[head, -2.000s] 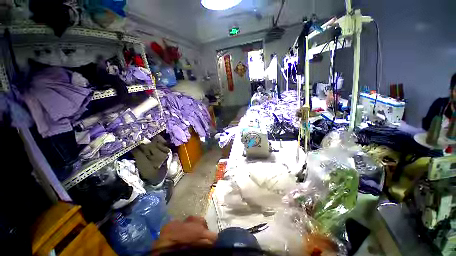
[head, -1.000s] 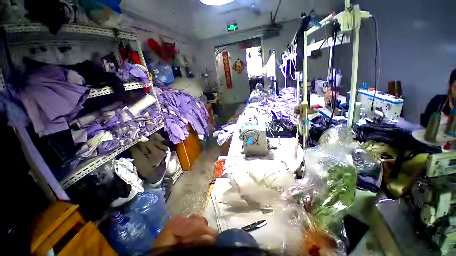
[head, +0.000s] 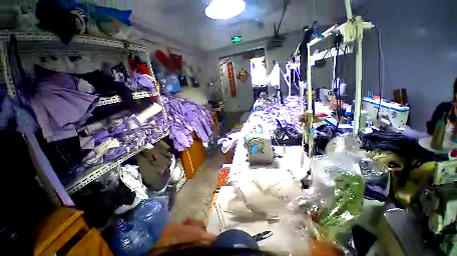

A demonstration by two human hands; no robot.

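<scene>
My left hand (head: 183, 237) is blurred and cut off by the bottom edge; what its fingers hold cannot be told. Beside it on the right is a dark, rounded object (head: 235, 239), also cut off. Black thread snips (head: 263, 235) lie on the white cloth just beyond it, partly hidden. A clear bag of leafy greens (head: 346, 197) stands right of centre. A blurred orange-brown patch (head: 324, 247) shows at the bottom edge below the bag; whether it is food or skin cannot be told. My right hand cannot be made out.
Crumpled pale cloth or plastic (head: 260, 195) covers the near table. A sewing machine head (head: 259, 149) stands beyond. Blue water jugs (head: 135, 227) and a wooden stool or box (head: 65, 232) are at left, below loaded shelves (head: 115, 165). A serger (head: 443, 200) and a person (head: 443, 117) are at right.
The view has tilted up slightly, so the scene sits lower. The snips are now more covered by the dark rounded object. My left hand sits lower in the picture.
</scene>
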